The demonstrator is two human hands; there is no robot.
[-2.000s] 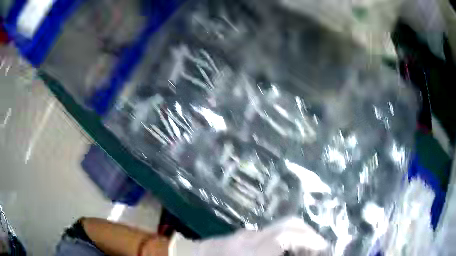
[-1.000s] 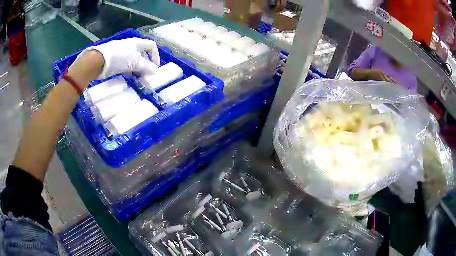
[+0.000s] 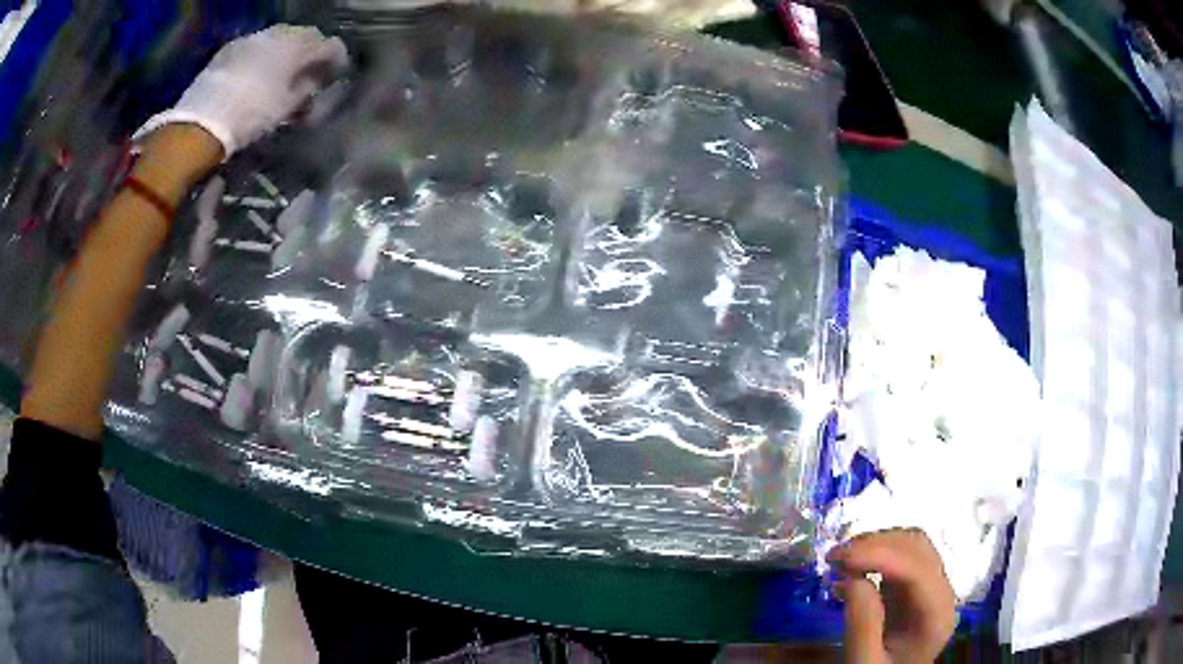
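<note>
A large clear blister tray (image 3: pixel 558 350) lies in front of me. Its left pockets hold slim rod parts (image 3: pixel 402 387) with white end blocks (image 3: pixel 483 448); the front right pocket shows no rods. My left hand (image 3: pixel 260 91), in a white glove, is over the tray's back left part, fingers curled; whether it holds something is unclear. My bare right hand (image 3: pixel 895 590) is at the front edge of the blue bin (image 3: pixel 1005 292), fingertips bent together beside the heap of small white pieces (image 3: pixel 934 376). I cannot tell if something small is between them.
A long white gridded sheet (image 3: pixel 1103 376) stands or lies right of the blue bin. A dark smartphone with a red edge (image 3: pixel 856 78) lies behind the tray. The green bench edge (image 3: pixel 571 594) runs along the front. Blurred blue crate parts show at the upper left.
The view has turned down onto the tray and bin. My left hand has left the blue crate of white blocks and is over the blister tray. My right hand has come into view.
</note>
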